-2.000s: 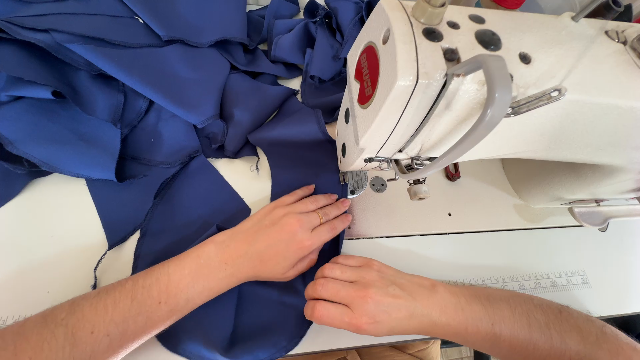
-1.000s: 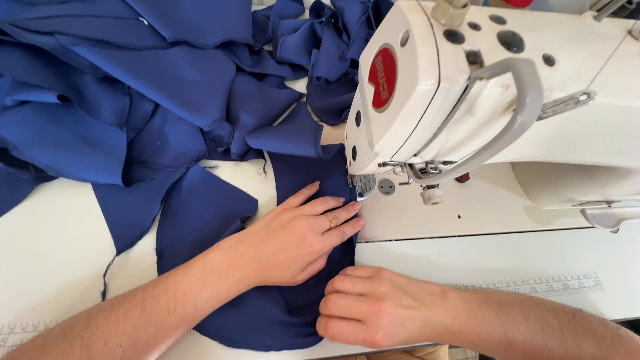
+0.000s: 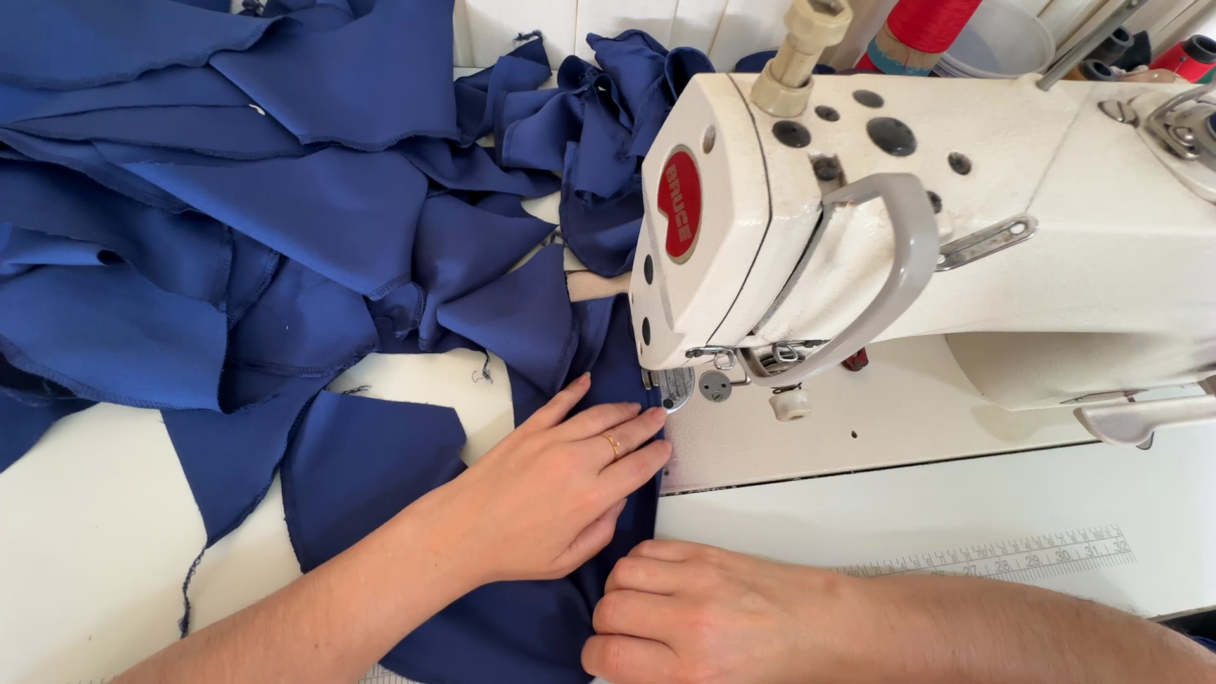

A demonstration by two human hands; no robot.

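Observation:
A white Bruce sewing machine [image 3: 741,218] stands at the right, its presser foot beside the edge of a blue fabric piece [image 3: 532,617]. My left hand [image 3: 570,475], with a ring on one finger, lies flat on that fabric, fingers spread and tips close below the presser foot. Nearer to me, my right hand [image 3: 665,608] is curled with its fingers pinched on the fabric's right edge. The needle tip is hidden behind the machine head. More blue fabric pieces [image 3: 313,209] with overlocked edges lie heaped at the upper left.
A printed ruler scale [image 3: 1007,560] runs along the white table [image 3: 760,522] at the right. Behind the machine stand a red thread spool [image 3: 926,24] and a clear plastic container [image 3: 997,38]. The thread knob post [image 3: 798,57] rises from the machine head. Loose thread ends hang from the fabric.
The fabric beside the presser foot has moved away from me, along the machine's foot. Both hands keep much the same pose on it. The view has shifted slightly.

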